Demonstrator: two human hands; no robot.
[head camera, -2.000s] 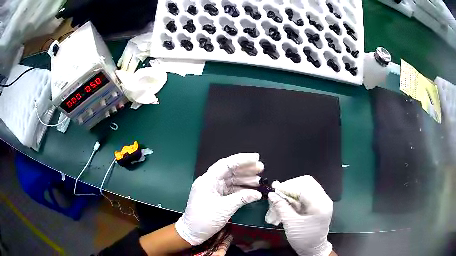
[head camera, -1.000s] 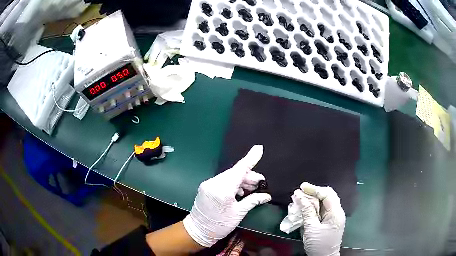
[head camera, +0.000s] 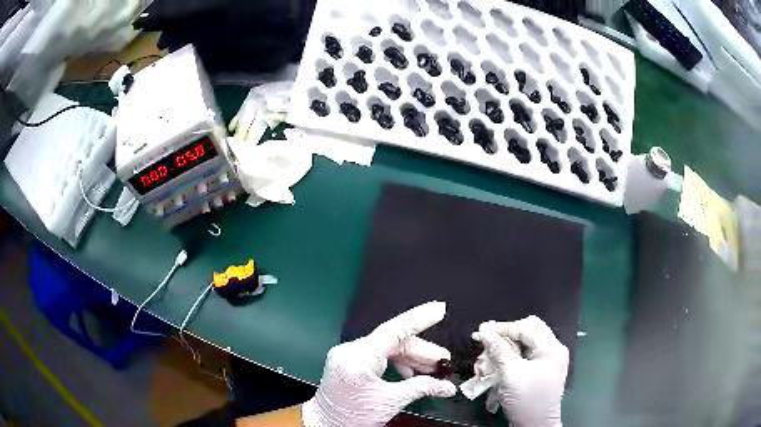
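My left hand (head camera: 380, 367), in a white glove, holds a small dark unit (head camera: 443, 367) between its fingertips over the front edge of the black mat (head camera: 476, 258). The unit is small and partly hidden by the fingers. My right hand (head camera: 524, 367), also white-gloved, holds a folded white wipe (head camera: 477, 385) just right of the unit. A gap shows between the two hands.
A white blister tray (head camera: 624, 125) with black parts lies at the back. A power supply (head camera: 171, 142), crumpled wipes (head camera: 275, 171) and a yellow-and-black fixture (head camera: 237, 281) stand left. A bottle (head camera: 647, 179), yellow paper (head camera: 708, 208) and second dark mat (head camera: 667, 317) are right.
My right hand with the wipe has moved off the unit, then come slightly closer again. My left hand keeps the unit. The view has shifted, showing more of the tray.
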